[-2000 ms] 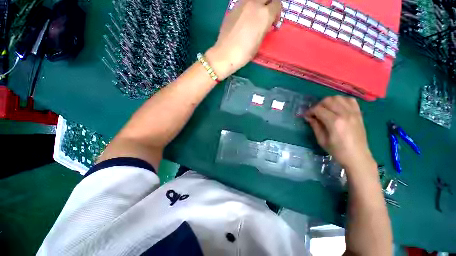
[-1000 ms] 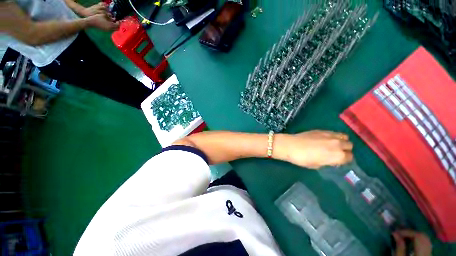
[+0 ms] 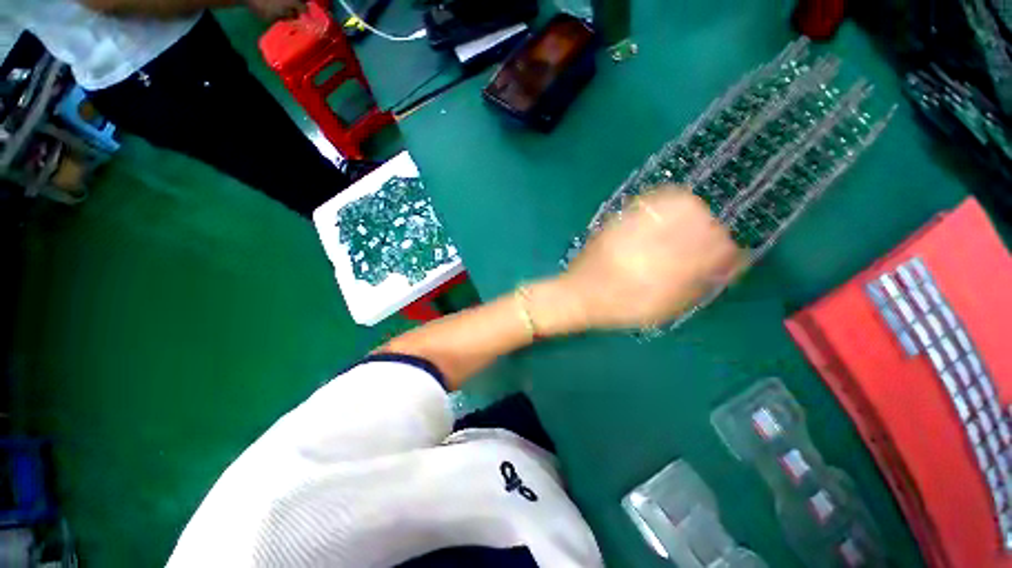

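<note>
My left hand (image 3: 664,262) is blurred. It is over the near end of the standing board stack (image 3: 766,150), whose thin silver springs slant out in rows. Its fingers are hidden, so I cannot tell if it holds anything. A clear plastic holder (image 3: 801,449) lies at the lower right with several small white-and-red square parts in its pockets. A second clear holder (image 3: 679,513) lies left of it, cut off by the bottom edge. My right hand is out of the picture.
A red block (image 3: 866,383) with rows of small square parts (image 3: 943,344) stands at the right. A white bin (image 3: 372,307) of small green boards is beside the bench. A dark box (image 3: 542,72) lies at the back. A person (image 3: 189,83) is near a red stool (image 3: 322,72).
My left hand has left the red block, passed the clear holder's end and moved up to the board stack. The view has swung left, and my right hand has gone out of the picture.
</note>
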